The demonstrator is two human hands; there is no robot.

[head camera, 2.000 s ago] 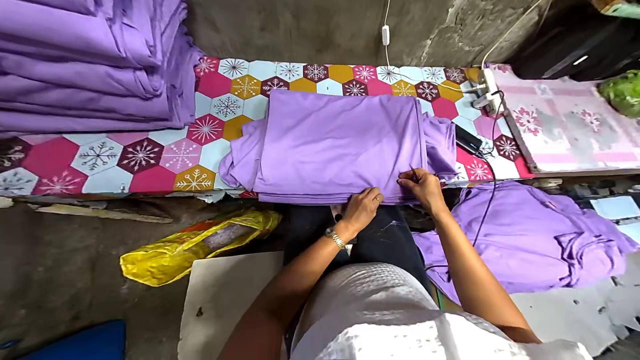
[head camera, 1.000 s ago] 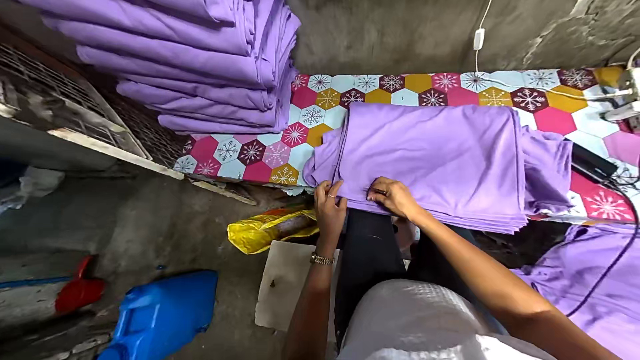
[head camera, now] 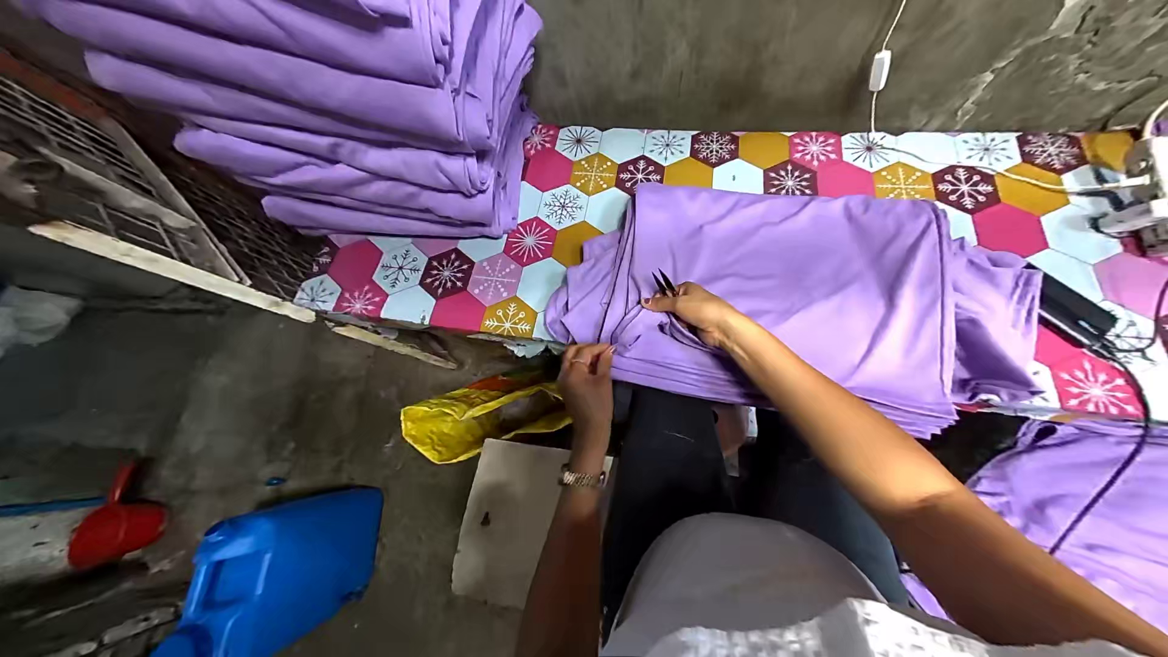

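Note:
A stack of folded purple cloth [head camera: 803, 265] lies on the bench in front of me, its near edge at the bench's front. My left hand [head camera: 587, 374] pinches the cloth's edge at the near left corner, with a watch on that wrist. Above and to the right of it, my right hand [head camera: 689, 310] holds a small dark pointed tool [head camera: 666, 283], perhaps thread snips, its two tips apart and pointing away from me. A fold of cloth is bunched beneath this hand. The tool's handle is hidden in my palm.
A tall pile of folded purple cloth [head camera: 365, 119] stands at the back left. The bench has a snowflake-patterned cover [head camera: 447, 274]. A power strip [head camera: 1141, 201] and cords are at the right. Below are a yellow bag [head camera: 484, 415], a blue jug [head camera: 283, 557] and more purple cloth [head camera: 1077, 502].
My right hand has moved up from the cloth's near edge onto its top, and the dark tips now show. My left hand stays at the near left corner. The view has swung left.

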